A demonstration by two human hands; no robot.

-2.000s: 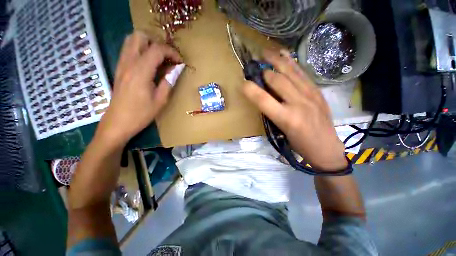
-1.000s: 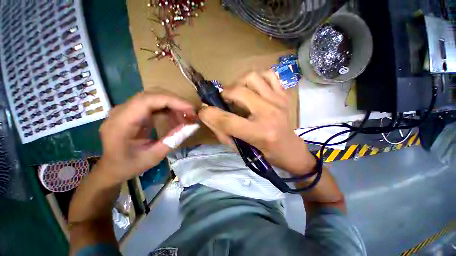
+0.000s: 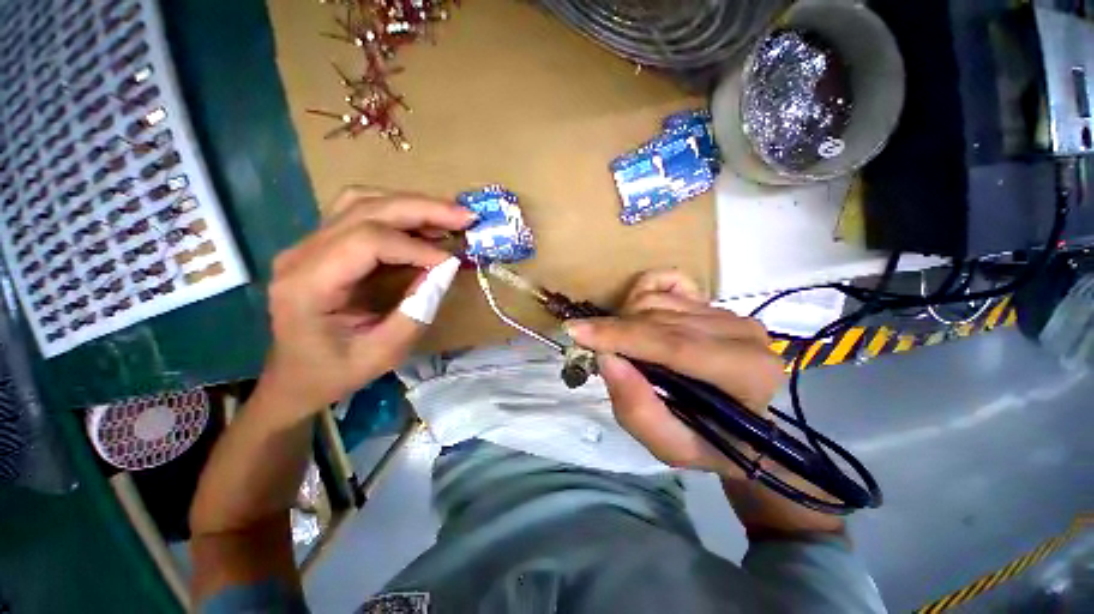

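A blue circuit board [image 3: 497,224] lies on the brown cardboard [image 3: 540,132]. My left hand [image 3: 360,282], with white wrap [image 3: 431,292] on a fingertip, is at the board's left edge. Its fingers are pinched at a small reddish lead, partly hidden by the fingertips. My right hand [image 3: 684,366] holds the soldering iron [image 3: 708,402], its tip and thin pale feed tube [image 3: 510,319] reaching the board's lower left corner. Whether the tip touches the lead is too small to tell.
More blue boards [image 3: 663,170] lie to the right, beside the tub of silver shreds [image 3: 797,101]. Red leads [image 3: 382,60] are piled at the top. A wire coil [image 3: 672,34] is behind. A white sheet of parts [image 3: 120,180] is left. Black cables [image 3: 828,300] run right.
The iron's tip has come down from the red leads to the board. My right hand has moved right and lower, uncovering the boards. My left fingers are now at the single board.
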